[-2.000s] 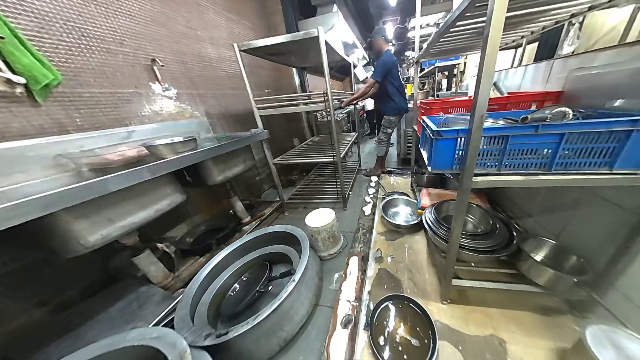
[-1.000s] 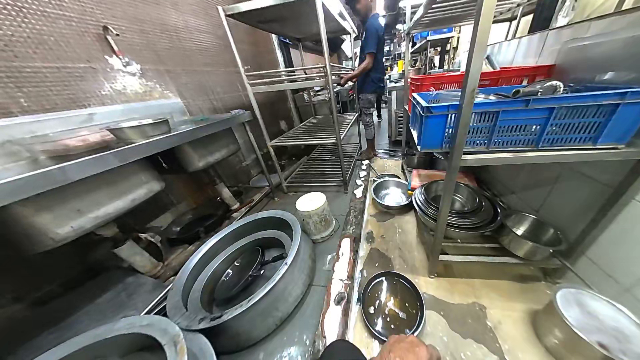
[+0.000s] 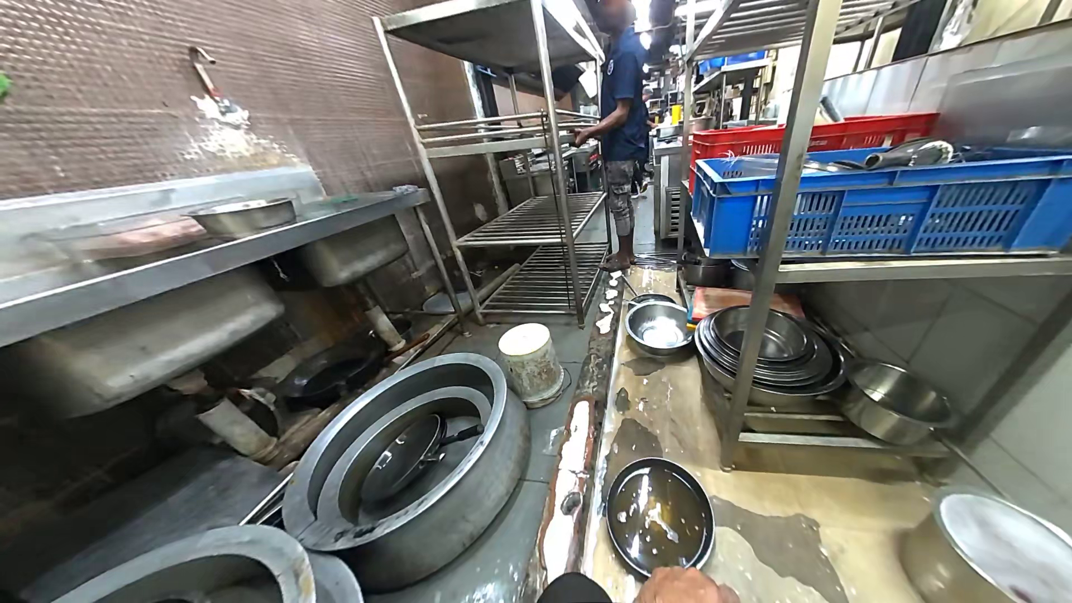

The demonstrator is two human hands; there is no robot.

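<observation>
Only part of my right hand (image 3: 685,586) shows, at the bottom edge, by the near rim of a round dark pan (image 3: 660,517) that holds murky liquid. Whether its fingers grip the rim cannot be told. My left hand is out of view. A dark rounded shape (image 3: 574,589), not clear what it is, lies left of the hand at the frame's edge. Left of the pan, large nested metal pots (image 3: 512,469) hold a frying pan (image 3: 404,456). Beyond them stands a white bucket (image 3: 531,373). Further ahead on the wet floor is a steel bowl (image 3: 659,328).
Nested steel bowls (image 3: 766,368) and a steel pot (image 3: 896,402) sit on the right rack's low shelf, below a blue crate (image 3: 888,209). Sinks (image 3: 151,335) line the left wall. A person (image 3: 622,109) stands beside a metal rack (image 3: 523,146). A pot (image 3: 988,544) stands at lower right.
My right hand, not in view two seconds ago, has come in at the bottom edge beside the pan. The person by the rack stands more upright than two seconds ago.
</observation>
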